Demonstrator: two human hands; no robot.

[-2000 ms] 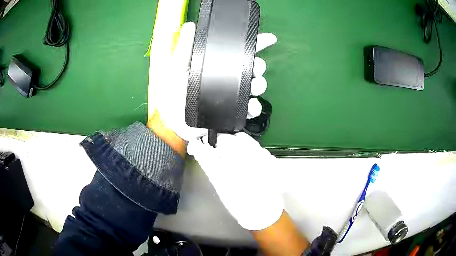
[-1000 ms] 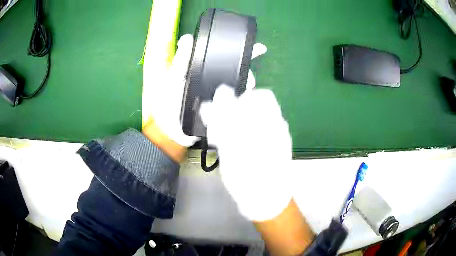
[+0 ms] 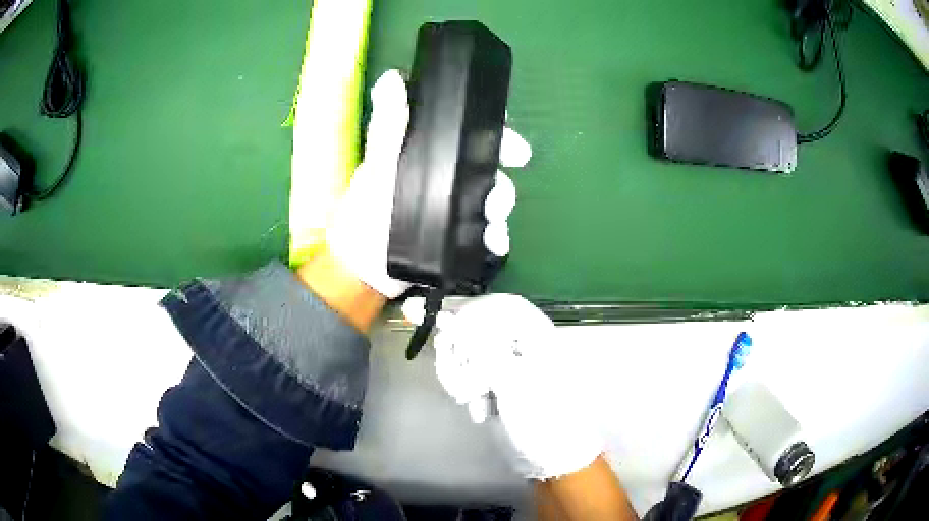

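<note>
A black power adapter (image 3: 448, 153) is held upright over the green belt, its side faces turned up. My left hand (image 3: 372, 193), in a white glove, is closed around it, thumb on the left edge and fingertips on the right edge. A short black cord (image 3: 423, 331) hangs from its lower end. My right hand (image 3: 509, 382), also white-gloved, is below that end over the white ledge, fingers curled beside the cord. I cannot tell whether its fingers hold anything.
A yellow-green strip (image 3: 331, 112) lies across the belt (image 3: 581, 234). Another adapter (image 3: 725, 127) lies right, with its cord; others show at both edges. A toothbrush (image 3: 718, 407) and a small bottle (image 3: 766, 432) lie on the white ledge (image 3: 632, 377).
The held adapter has been turned over in my left hand. My right hand has moved off its face, down to the ledge. The adapters on the belt have shifted left.
</note>
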